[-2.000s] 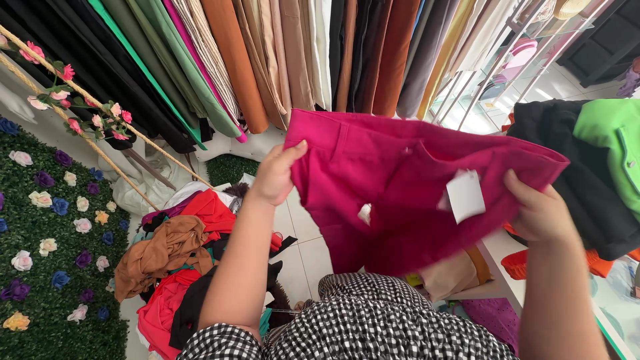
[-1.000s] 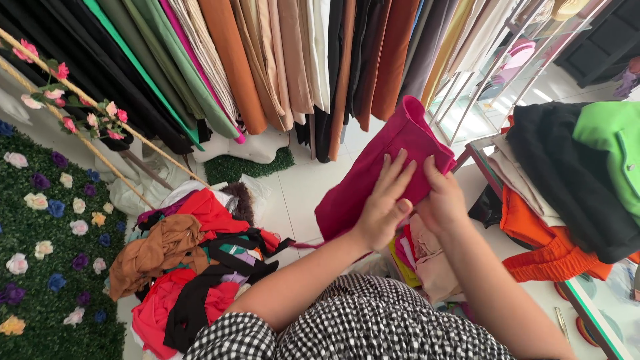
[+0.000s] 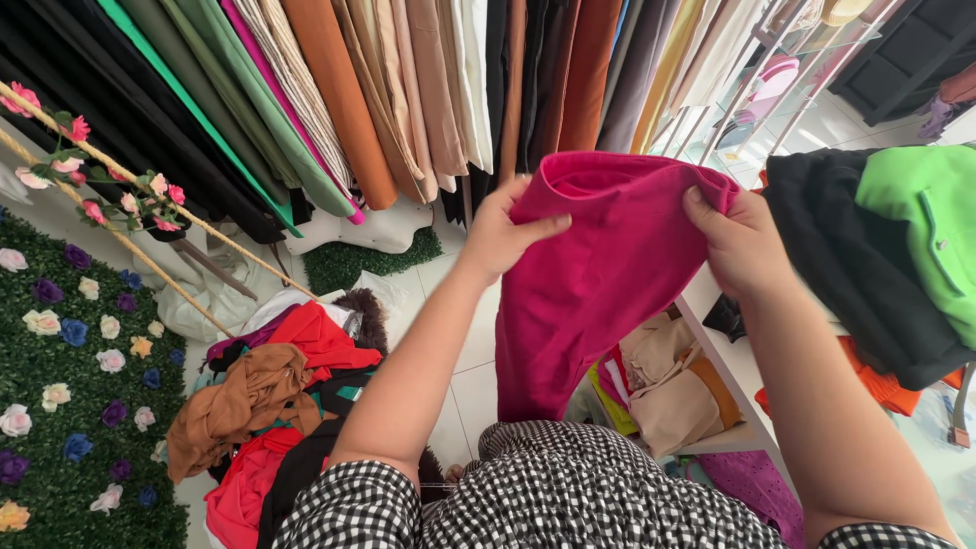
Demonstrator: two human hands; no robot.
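Magenta trousers (image 3: pixel 602 267) hang from both hands in front of my chest, with the waistband at the top and the legs drooping toward my lap. My left hand (image 3: pixel 507 232) grips the waistband's left corner, its thumb lying over the front of the cloth. At the right corner, my right hand (image 3: pixel 728 232) pinches the waistband between thumb and fingers. The trousers look folded lengthwise; their lower ends are hidden behind my checked top.
Trousers in many colours (image 3: pixel 366 114) hang in a row ahead. A heap of clothes (image 3: pixel 252 404) lies at lower left beside a rope with artificial flowers (image 3: pixel 160 198). Folded black and green garments (image 3: pixel 862 252) are stacked at right, above a shelf of beige clothes (image 3: pixel 679 396).
The trousers were spread wide two seconds ago, then bunched narrow with both hands close together. Now my hands are apart again, holding the waistband up at its two corners.
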